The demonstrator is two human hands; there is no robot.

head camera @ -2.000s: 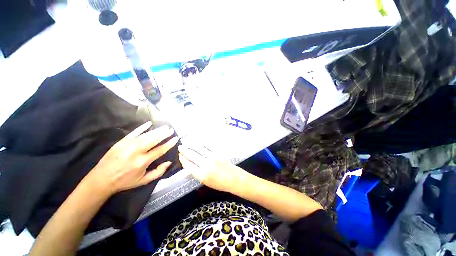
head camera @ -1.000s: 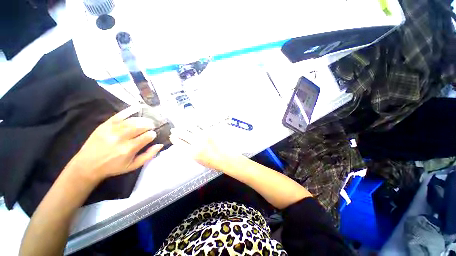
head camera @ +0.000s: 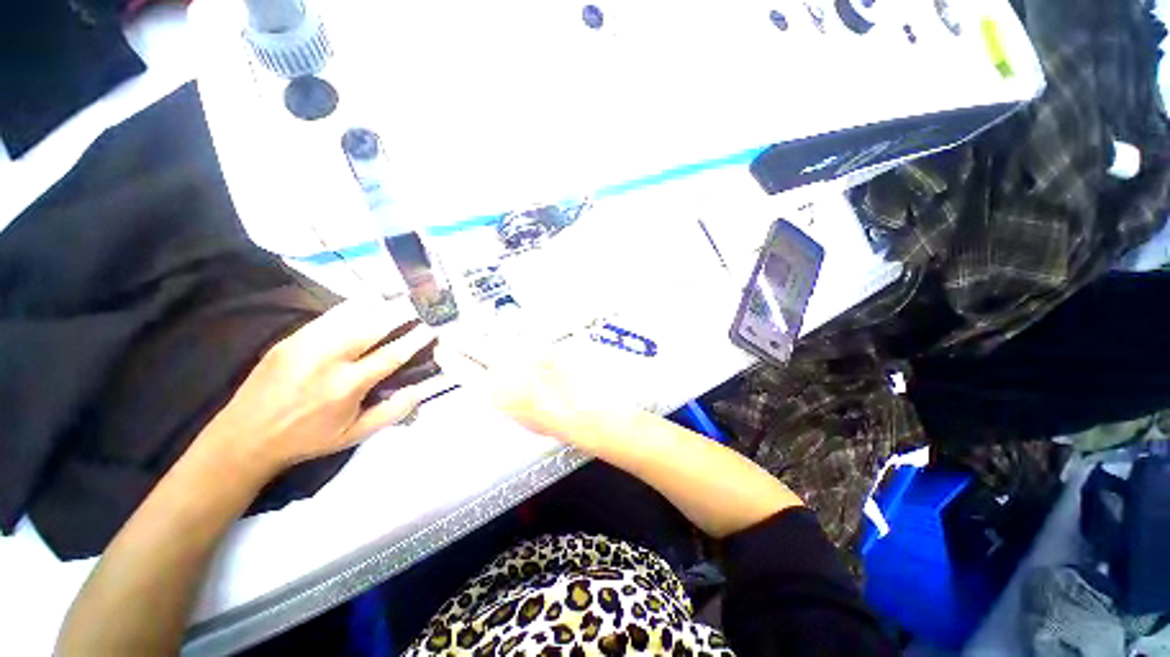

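Note:
A black garment piece [head camera: 141, 321] lies on the white table left of the needle area, its edge running under my left hand. My left hand [head camera: 314, 385] rests palm down on the cloth with its fingers spread towards the presser foot. My right hand [head camera: 533, 385] is at the cloth edge just right of the left fingertips, washed out by glare; its fingertips are hard to see. The white sewing machine [head camera: 616, 90] with a blue stripe stands over the work. The needle and the exact seam are lost in the glare.
Blue thread snips [head camera: 625, 338] lie right of my right hand. A smartphone [head camera: 778, 293] lies further right. Plaid garments [head camera: 1014, 231] are heaped at the right and hang past the table end. A blue bin [head camera: 914, 546] is below. The ruler-marked table edge [head camera: 436, 533] runs before my lap.
Against the earlier frames, the machine, phone and snips sit slightly lower in view. The cloth edge by my left fingers has moved up towards the presser foot, uncovering more white table in front.

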